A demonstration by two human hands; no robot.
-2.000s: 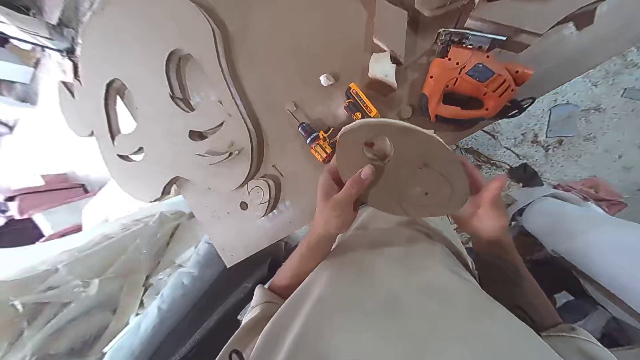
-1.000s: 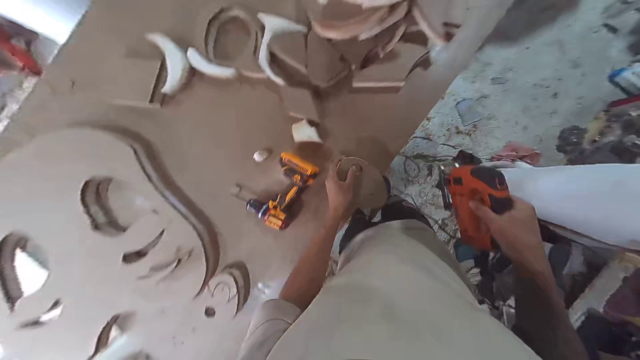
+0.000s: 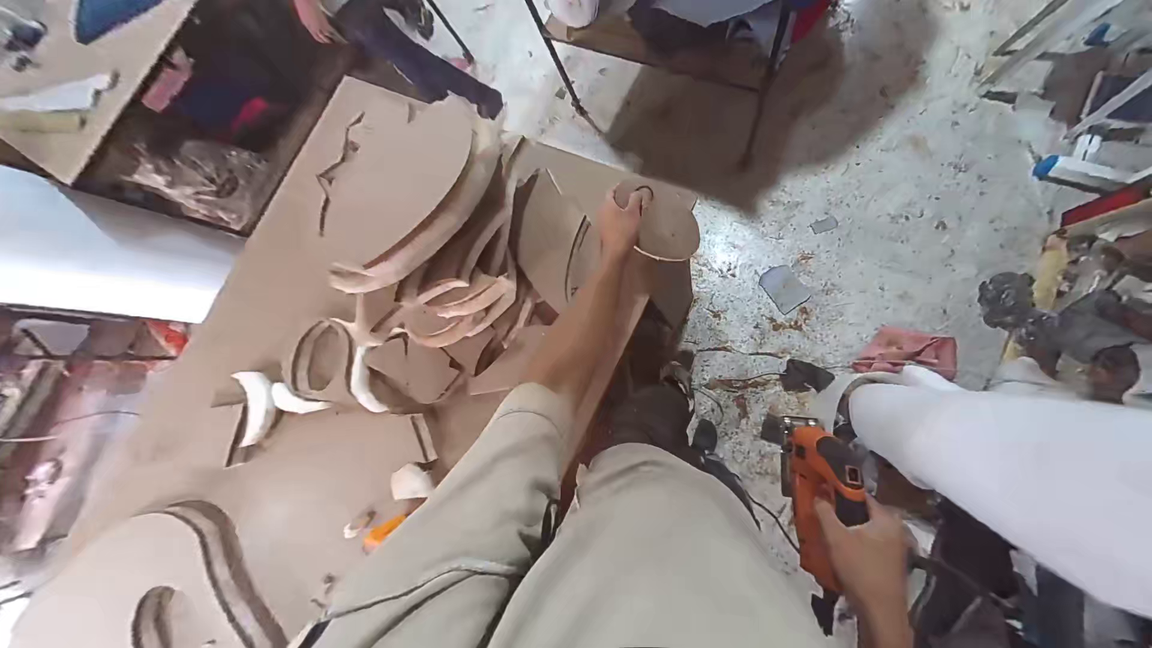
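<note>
My left hand (image 3: 623, 220) grips the edge of a rounded, flat brown board piece (image 3: 668, 225) by its hole, out over the far right corner of the worktable. Down at the right, my right hand (image 3: 859, 544) is closed around the handle of an orange jigsaw (image 3: 814, 504), held over the floor beside the table. Stacked curved board cut-offs (image 3: 450, 288) lie to the left of my left forearm. Part of an orange-yellow tool (image 3: 385, 531) shows beside my sleeve; the rest of it is hidden.
White curved pieces (image 3: 258, 405) and a large cut-out board panel (image 3: 135, 576) lie on the worktable (image 3: 297, 504). A white roll (image 3: 1008, 477) extends in from the right. A pink cloth (image 3: 904, 351) and scraps lie on the floor. Part of a person (image 3: 405, 54) shows beyond the table.
Two seconds ago both hands were at the round board and the jigsaw lay on the table; my right hand took hold of the jigsaw. My left hand has carried the board to the far corner. The view has shifted.
</note>
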